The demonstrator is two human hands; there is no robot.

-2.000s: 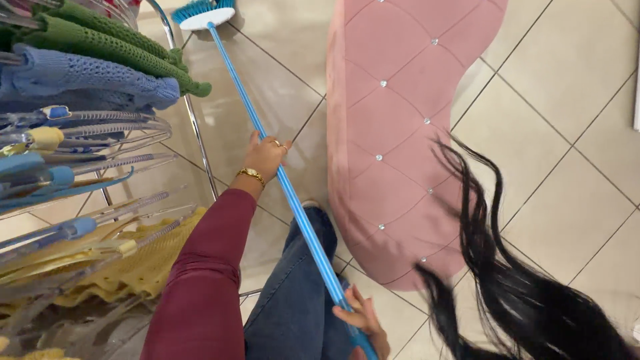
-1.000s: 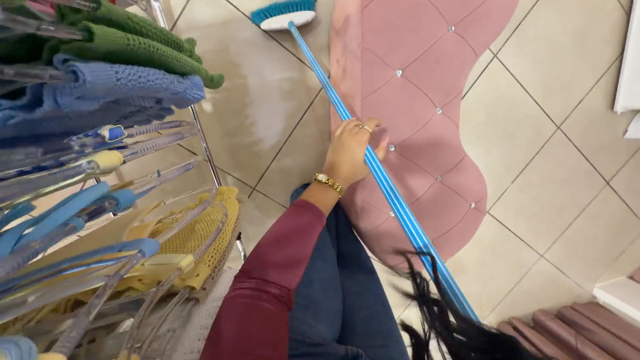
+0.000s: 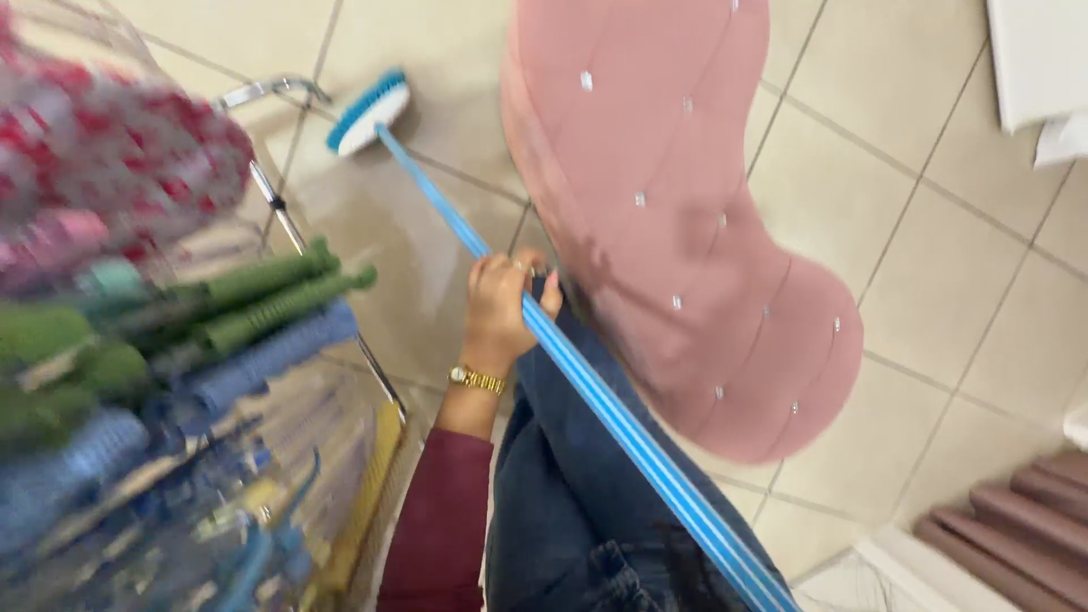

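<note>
My left hand [image 3: 506, 302], with a gold watch at its wrist, is closed around the blue striped handle [image 3: 629, 433] of a broom, near the middle of its visible length. The handle slants from the lower right up to the broom head [image 3: 370, 115], which has teal bristles and a white top and rests on the tiled floor at the upper left. Beyond the lower edge the handle's far end is hidden. My right hand is out of view. A pink tufted bench [image 3: 671, 221] with shiny studs lies to the right of my left hand.
On the left, a metal rack [image 3: 280, 212] holds knitted garments [image 3: 272, 314] on hangers, in green, blue and yellow, and a red-and-white one [image 3: 136, 144]. A white edge juts in at the upper right [image 3: 1033, 68]. Brown folded fabric [image 3: 1020, 518] is at the lower right.
My right hand, on the handle two seconds ago, is out of view now. My left hand still holds the handle. The black hair over the right side no longer shows there. The view has shifted.
</note>
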